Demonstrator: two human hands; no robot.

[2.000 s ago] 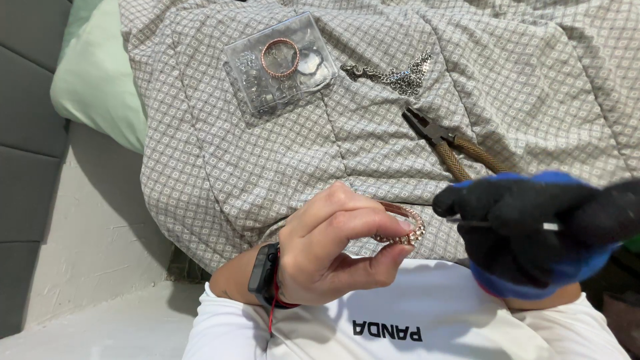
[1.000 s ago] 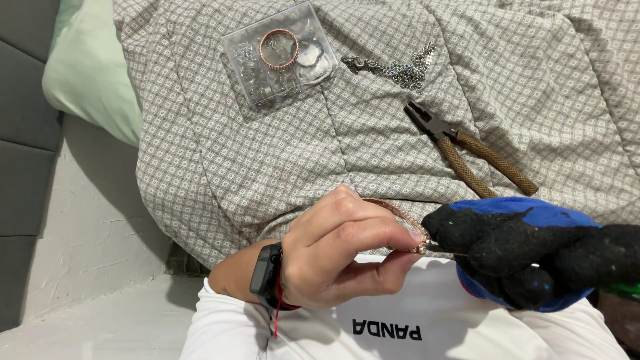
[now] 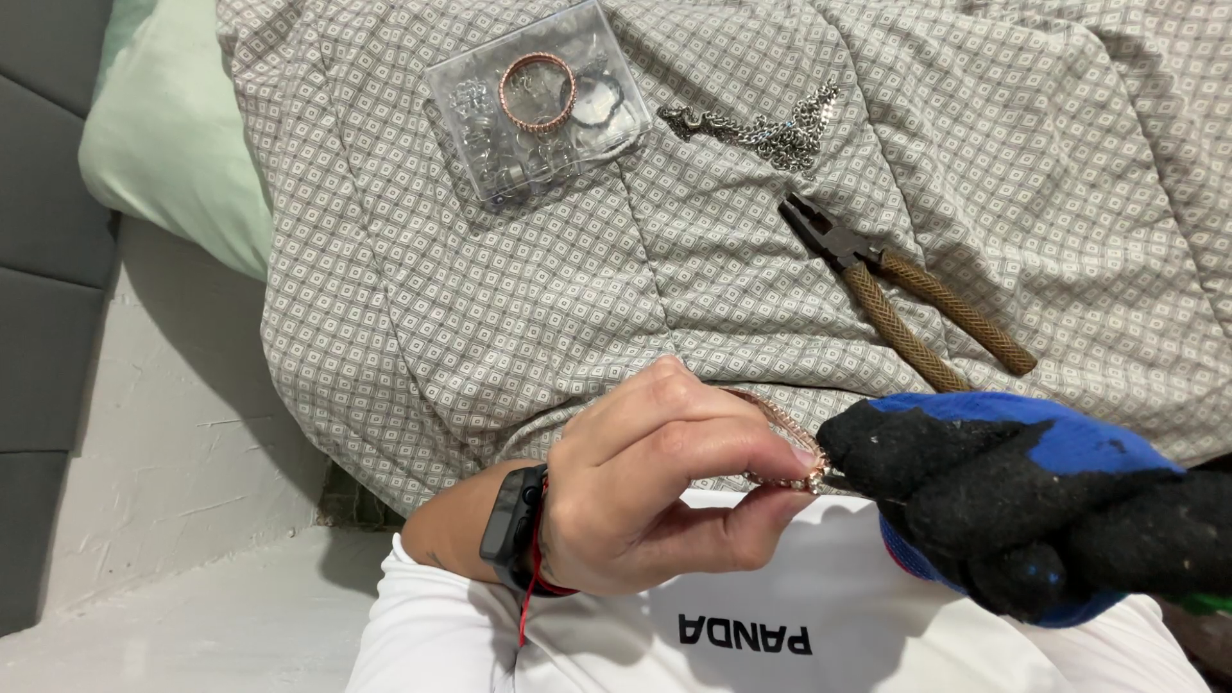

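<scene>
My left hand, bare and with a black watch at the wrist, pinches a rose-gold bracelet with clear stones between thumb and fingertips. My right hand wears a black and blue work glove and is closed on a thin metal tool. Only a short piece of this tool shows; its tip is at the bracelet's stones, and its kind is hidden by the glove. Beyond my right hand lie combination pliers with brown textured handles, jaws slightly apart.
A clear plastic box with small metal jewelry parts lies on the patterned quilt, a second rose-gold bracelet on its lid. Beside it is a heap of silver chain. A green pillow is at the left.
My gloved right hand was apart from the bracelet two seconds ago; now it is close against it with the tool's tip at the stones. The pliers' handles, partly covered before, show more fully.
</scene>
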